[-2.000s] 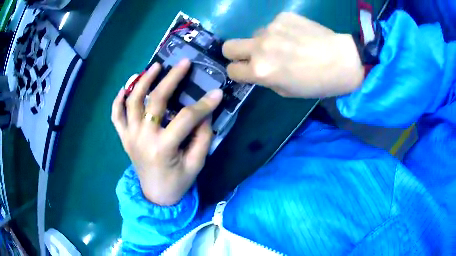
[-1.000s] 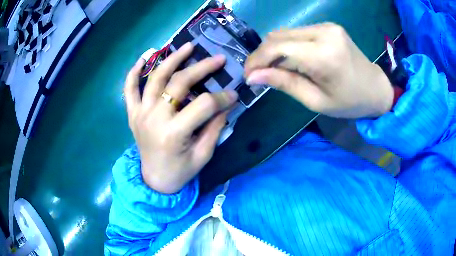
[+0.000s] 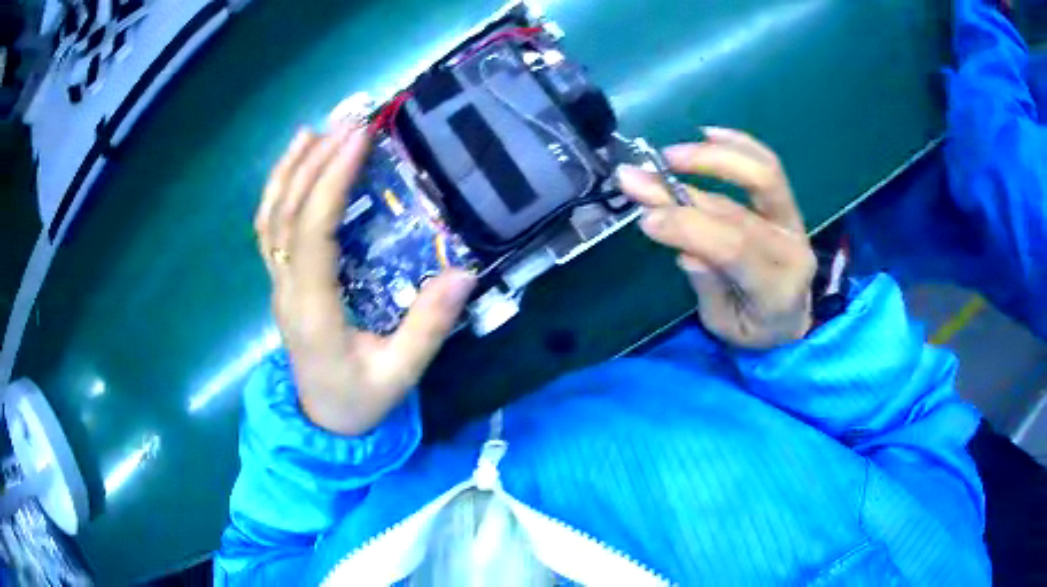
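Note:
The open device unit (image 3: 558,255) lies tilted on the green bench, with a dark module (image 3: 505,155) in its middle. A blue circuit board (image 3: 385,247) shows at its left end and red wires (image 3: 393,112) run beside the module. A black cable (image 3: 534,233) curves along the module's near side. My left hand (image 3: 356,281) spans the board end, fingers at the far-left edge and thumb at the near edge. My right hand (image 3: 729,229) is at the unit's right corner; a thin grey tool, apparently tweezers (image 3: 669,178), shows between its fingers, partly hidden.
A white sheet (image 3: 138,98) with black-and-white pads (image 3: 98,52) lies at the upper left. A white disc-shaped object (image 3: 44,453) stands at the lower left. Another person's blue sleeve (image 3: 999,138) is at the upper right. The bench edge (image 3: 884,189) runs near my body.
My left hand has moved off the module to the board end, uncovering module and board. My right hand has lowered and turned at the right corner. The unit sits slightly further right in view.

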